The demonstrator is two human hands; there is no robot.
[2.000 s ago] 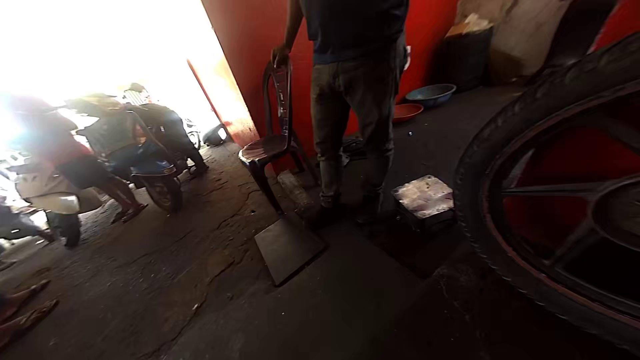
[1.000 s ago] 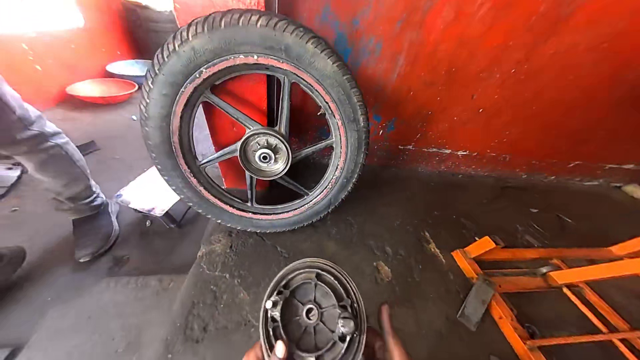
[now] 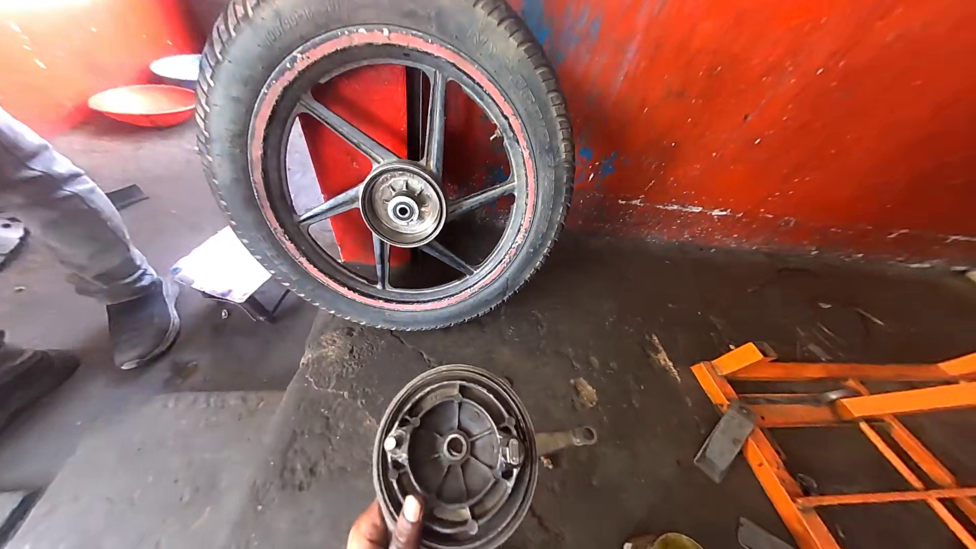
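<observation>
My left hand (image 3: 389,526) grips the lower left rim of a round metal brake panel (image 3: 457,427), thumb over its edge. The panel's ribbed inner face is toward me, with a centre hole and brake shoes around it. A lever arm (image 3: 568,438) sticks out at its right. My right hand is not visible. Beyond the panel, a motorcycle wheel (image 3: 343,202) with tyre and dark spokes stands upright near the red wall, its hub (image 3: 402,206) facing me.
An orange metal frame (image 3: 778,465) lies at right, a dark flat block (image 3: 726,442) against it. A person's legs (image 3: 69,206) are at left, near a low stand with a white cover (image 3: 221,267). Red (image 3: 145,103) and blue (image 3: 177,67) basins lie behind. The red wall (image 3: 762,114) rises behind the floor.
The view has swung from the doorway to the wheel by the wall, and closer. One second ago fingers showed at the panel's right side; now only my left hand shows on it.
</observation>
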